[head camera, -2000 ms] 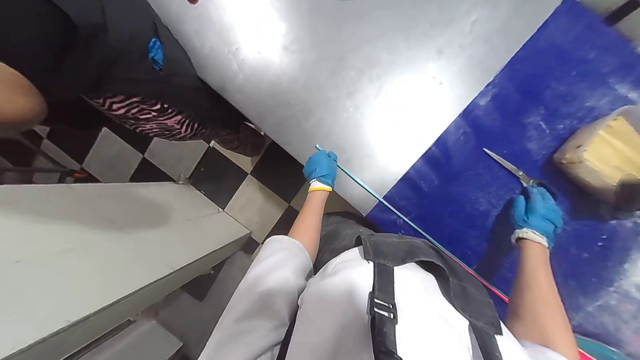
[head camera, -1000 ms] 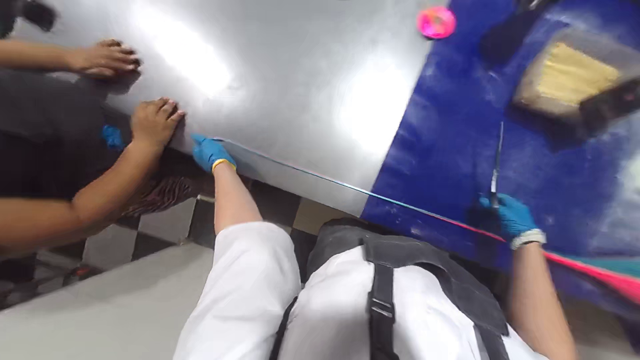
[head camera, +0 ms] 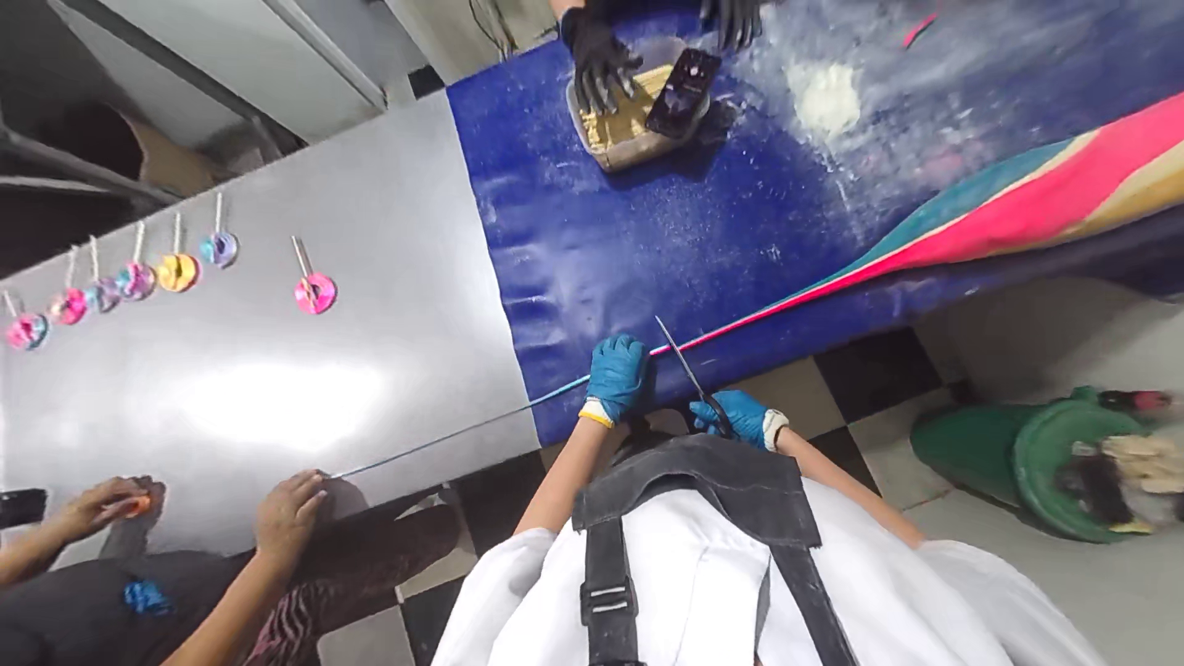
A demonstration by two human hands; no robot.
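A thick striped candy mass (head camera: 1008,208) in pink, teal and yellow tapers to a thin rope (head camera: 555,393) running left along the table edge. My left hand (head camera: 617,375), in a blue glove, is closed over the rope near the edge of the blue cover. In my gloved right hand (head camera: 735,416) is a pair of scissors (head camera: 684,365), the blades crossing the rope just right of my left hand. The rope's far left end is at a co-worker's bare hand (head camera: 289,513) on the metal table; that person's other hand (head camera: 102,509) holds a small orange thing.
Swirled lollipops (head camera: 178,272) lie in a row on the metal table (head camera: 398,305), a pink one (head camera: 315,292) apart. Another person's black-gloved hand (head camera: 601,69) rests in a tub of yellowish material (head camera: 615,129) with a phone (head camera: 683,92). A green bin (head camera: 1027,462) stands at right.
My left hand has moved from the rope's far end on the metal table to the blue cover, close to the scissors. A co-worker's hand is now at that end. The view has shifted.
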